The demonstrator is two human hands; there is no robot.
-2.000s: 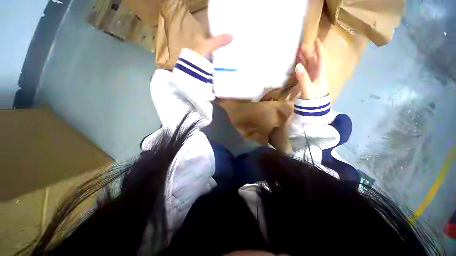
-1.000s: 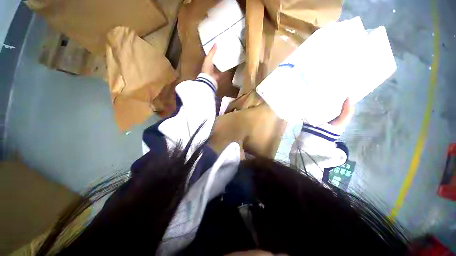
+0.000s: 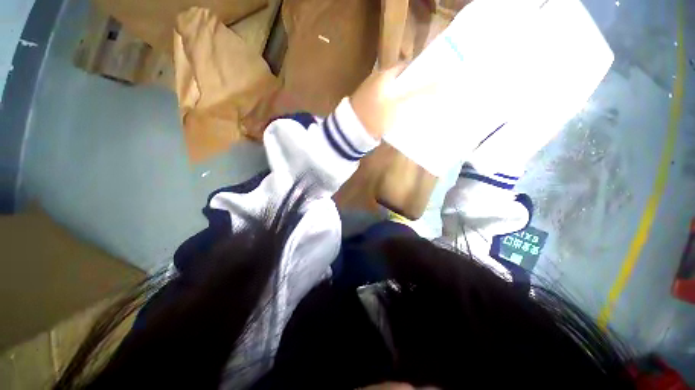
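Observation:
Overexposed white bundles of booklets [image 3: 495, 84] lie together over the right side of the open carton, with a short blue band line at their upper left and a dark line near their lower edge. My left hand [image 3: 385, 99] is on the bundles' left edge, its fingers washed out against the white. My right hand is hidden under or behind the bundles; only its striped cuff shows below them.
Brown kraft paper [image 3: 209, 76] and carton flaps spread at the top and left of the carton [image 3: 328, 53]. A cardboard piece [image 3: 57, 274] lies at lower left. A green sign [image 3: 522, 246], a yellow floor line [image 3: 648, 221] and red objects [image 3: 686, 266] are at right.
My left hand has moved right from the inside of the carton to the large white bundles. The smaller banded bundle it held no longer shows separately at the carton's left.

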